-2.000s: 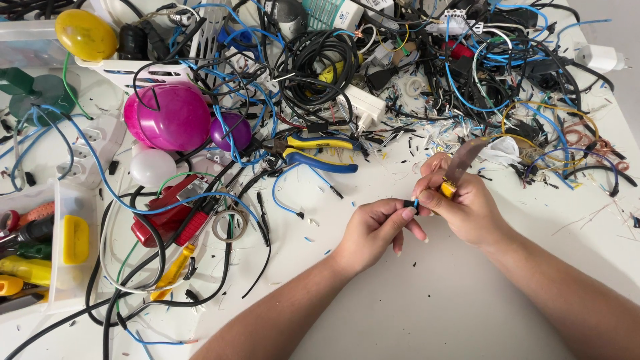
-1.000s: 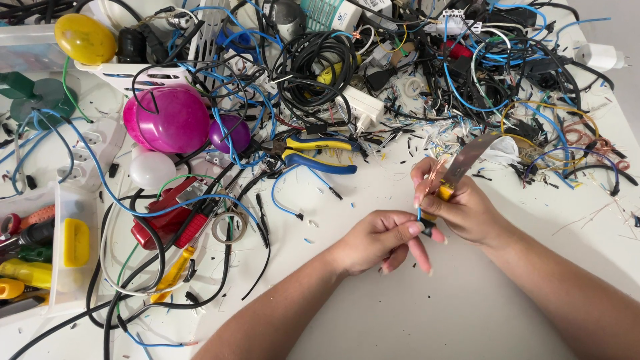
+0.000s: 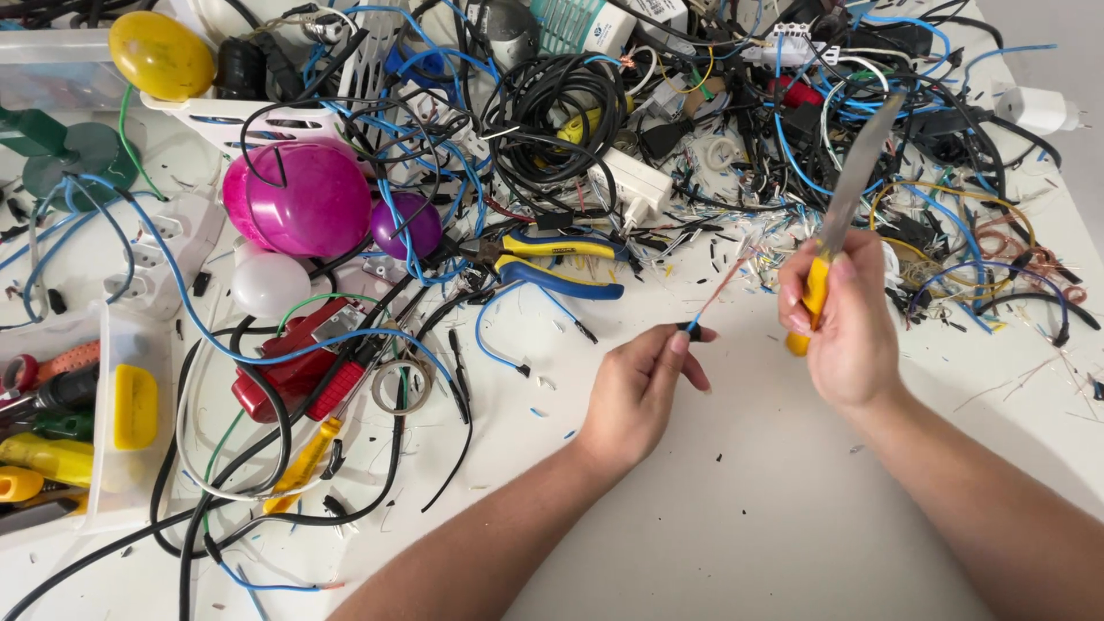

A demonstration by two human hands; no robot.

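Observation:
My left hand (image 3: 638, 388) pinches a short piece of blue wire (image 3: 693, 326) with black covering between thumb and fingertips. Bare copper strands (image 3: 726, 283) stick up out of its blue insulation. To the right, my right hand (image 3: 849, 328) is closed around the yellow handle of a knife (image 3: 854, 185), blade pointing up and away. The blade does not touch the wire. Left of the hands lie yellow-and-blue pliers (image 3: 561, 265) and a roll of tape (image 3: 401, 386).
Tangled cables and wire scraps (image 3: 776, 172) cover the far side. At left are a magenta balloon-like object (image 3: 297, 198), a red tool (image 3: 293, 358), a yellow-handled screwdriver (image 3: 302, 466) and a clear bin of tools (image 3: 103, 414). A white plug adapter (image 3: 1039, 109) sits at the far right.
The knife and my right hand have moved away from my left hand, to the right. Copper strands now stand exposed at the wire's end in my left hand.

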